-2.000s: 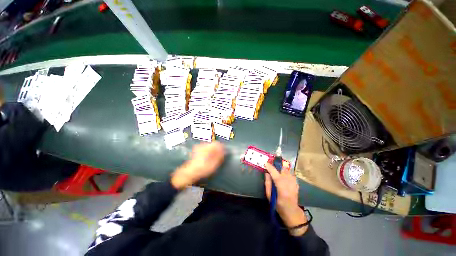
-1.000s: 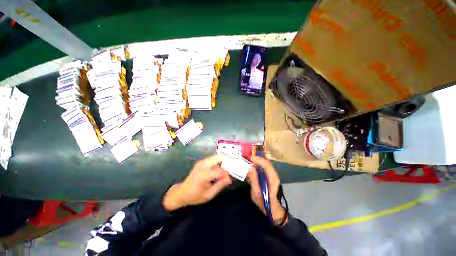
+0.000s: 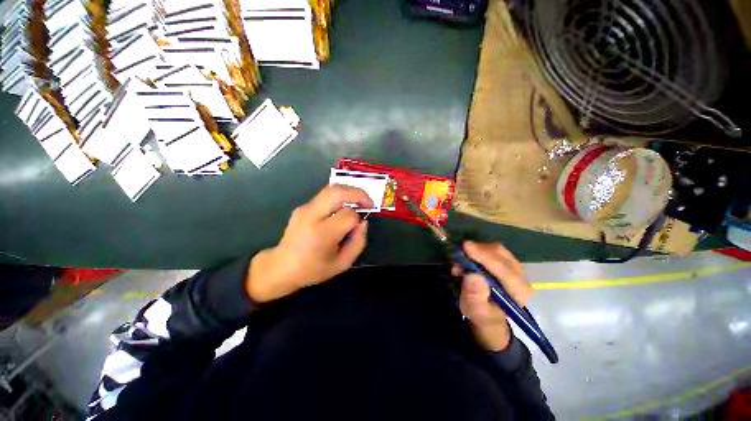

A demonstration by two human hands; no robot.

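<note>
A red device housing (image 3: 416, 182) lies on the dark green mat in front of me, its orange patch at the right end. A white LCD module (image 3: 360, 182) lies over its left part, its gold tail pointing right. My left hand (image 3: 317, 238) holds the LCD module by its lower edge; a very thin line shows by the fingers. My right hand (image 3: 492, 292) holds the blue soldering iron (image 3: 512, 310). The iron's tip is at the housing, just right of the gold tail; whether it touches is unclear.
Piles of LCD modules (image 3: 177, 123) are at the left, with one loose module (image 3: 266, 133) nearer the housing. A cardboard sheet (image 3: 502, 164) at the right bears a black fan (image 3: 613, 57) and a round white roll with a red band (image 3: 613, 187). A dark phone (image 3: 446, 8) is at the top edge.
The view has moved closer. My left hand took up an LCD module and has brought it over the housing. The iron, earlier pointing away over the mat, now points at the housing.
</note>
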